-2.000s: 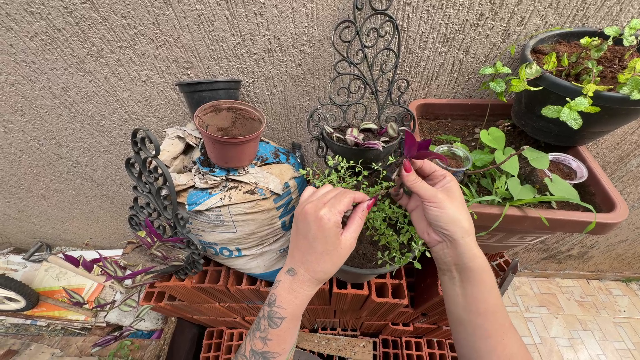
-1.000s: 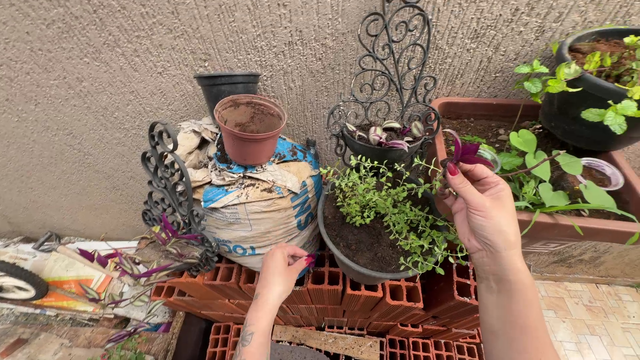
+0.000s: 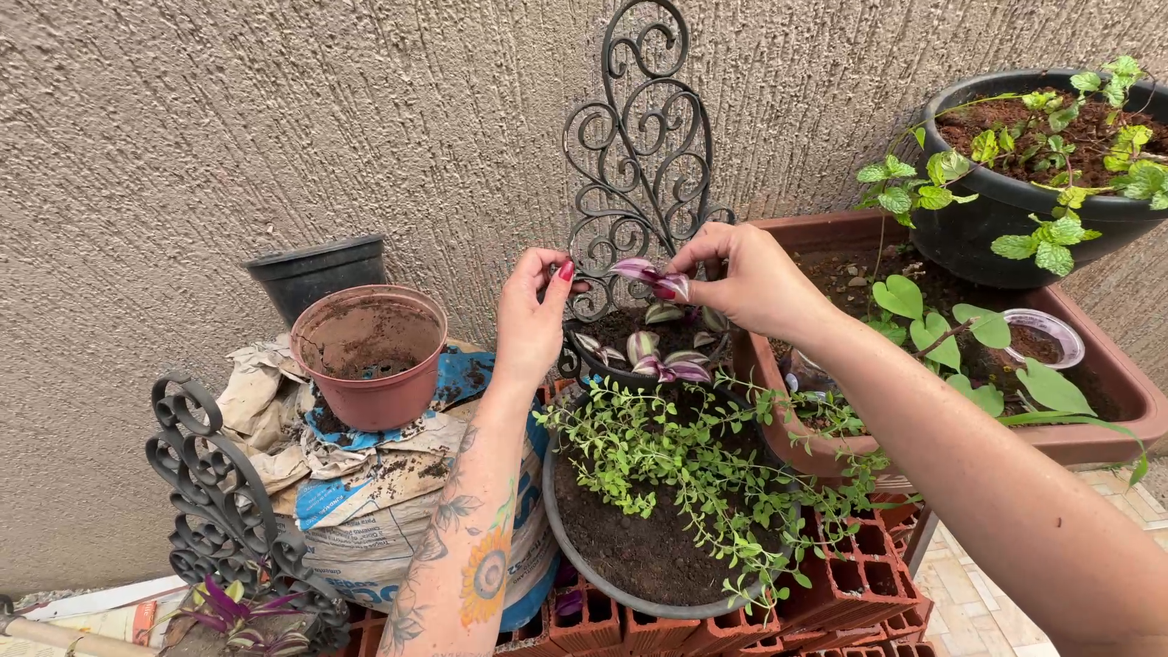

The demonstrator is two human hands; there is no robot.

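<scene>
My right hand (image 3: 739, 278) pinches a purple-and-silver tradescantia cutting (image 3: 650, 274) above a small black pot (image 3: 620, 372) of soil. Striped tradescantia leaves (image 3: 666, 359) lie on that soil. To the left, my left hand (image 3: 538, 306) is raised beside the scrolled wrought-iron plant holder (image 3: 639, 173), thumb and fingertips close together; whether they hold or touch anything cannot be told. Below both hands stands a wide grey pot (image 3: 584, 570) with a small-leaved green trailing plant (image 3: 675, 456) in dark soil.
A brown plastic pot (image 3: 370, 392) sits on a crumpled cement bag (image 3: 356, 547), a black pot (image 3: 319, 274) behind it. Another scrolled iron holder (image 3: 214, 474) stands left. A brown planter (image 3: 1131, 411) and a large black pot (image 3: 967, 228) are right. Hollow bricks (image 3: 858, 575) lie beneath; a textured wall (image 3: 411, 119) rises behind.
My left hand, low in front of the cement bag one second ago, is now up by the iron holder. My right hand has brought the purple cutting over the small black pot.
</scene>
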